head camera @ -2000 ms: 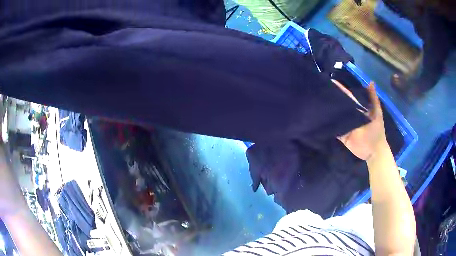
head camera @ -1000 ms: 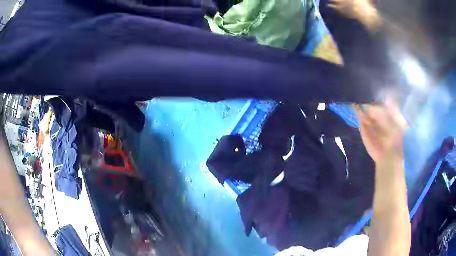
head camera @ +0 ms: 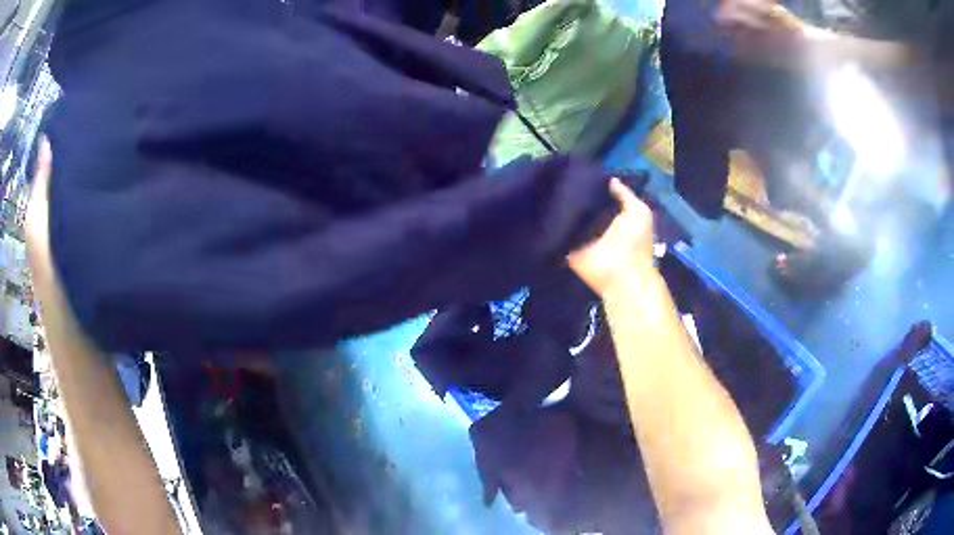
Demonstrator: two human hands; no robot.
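A large navy-black garment point(head camera: 282, 178) is held up across the upper left and middle of the view, with one sleeve stretched to the right. My right hand point(head camera: 619, 242) grips the end of that sleeve. My left forearm rises at the left edge, and my left hand point(head camera: 43, 172) shows only in part beside the garment, its fingers hidden, so its grip cannot be told. Below, more dark garments point(head camera: 534, 439) with some light edging lie heaped in a blue plastic crate point(head camera: 769, 345).
A pale green sack point(head camera: 575, 78) stands on the blue floor at the top. Another person in dark clothing point(head camera: 722, 84) is at the upper right. A second blue crate point(head camera: 863, 418) with dark cloth is at the lower right. A white table point(head camera: 165, 439) is at the lower left.
The sleeve end and my right hand have moved left, and the garment is bunched closer and hangs lower on the left. More of my left forearm shows.
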